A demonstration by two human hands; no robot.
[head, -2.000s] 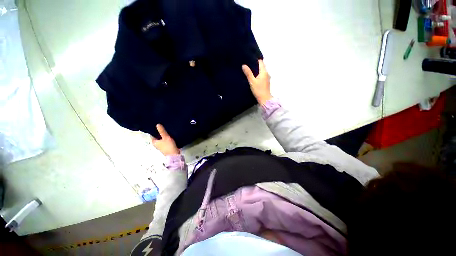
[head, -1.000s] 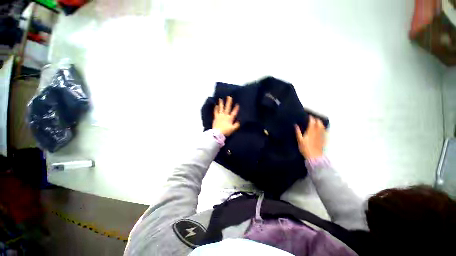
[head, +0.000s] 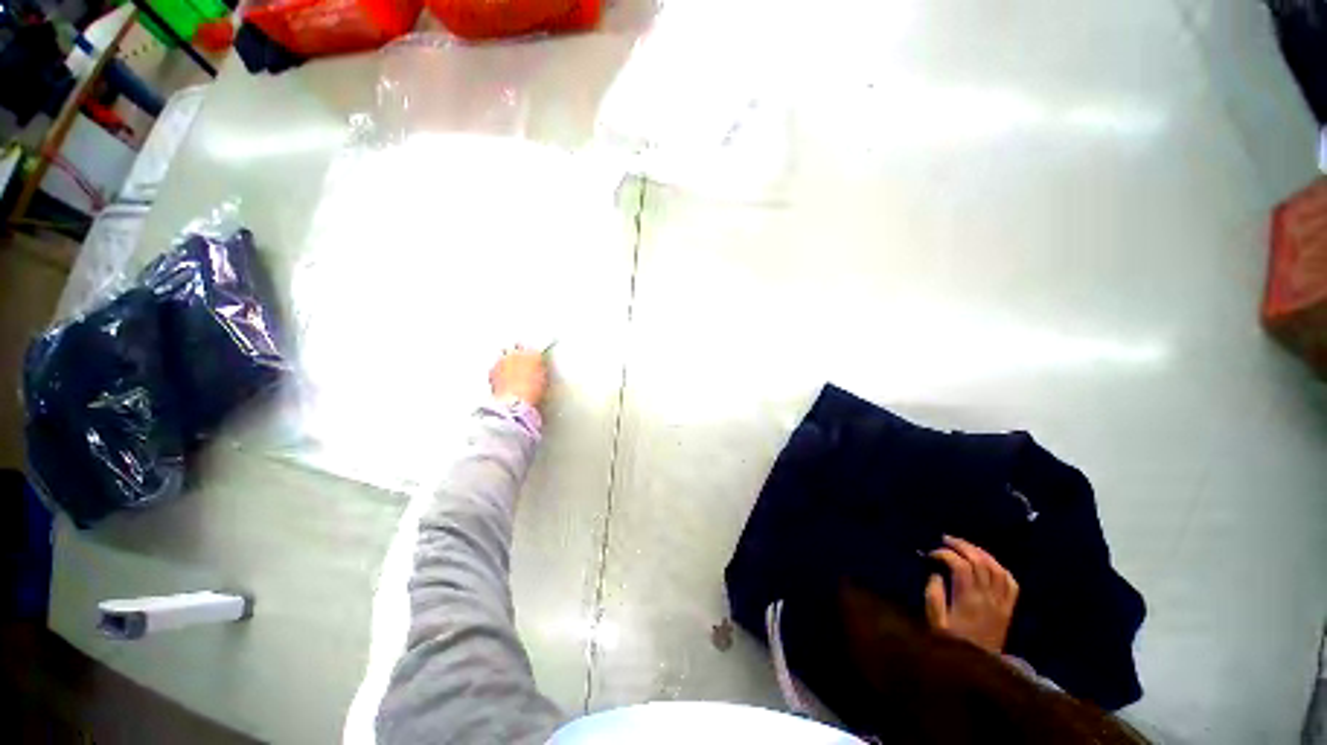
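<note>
The dark navy coat (head: 931, 480) lies folded on the pale table at the lower right, with its small neck label showing. My right hand (head: 972, 590) rests on top of it with fingers apart; hair hides part of the coat and my wrist. My left hand (head: 520, 381) reaches forward to the right edge of the whitish stack of clear polybags (head: 422, 277). Glare washes out the stack, and whether my fingers pinch a bag cannot be told.
A bagged dark garment (head: 146, 371) lies at the left table edge. A white-grey tube (head: 175, 613) lies near the lower left edge. More clear plastic (head: 699, 109) lies at the back. Red-orange containers (head: 335, 22) stand at the far edge, and a reddish-brown box (head: 1300, 277) at right.
The view has turned left. My left hand has left the coat and moved to the polybag stack. The coat now sits lower right in view, more compactly folded, with my right hand still on it.
</note>
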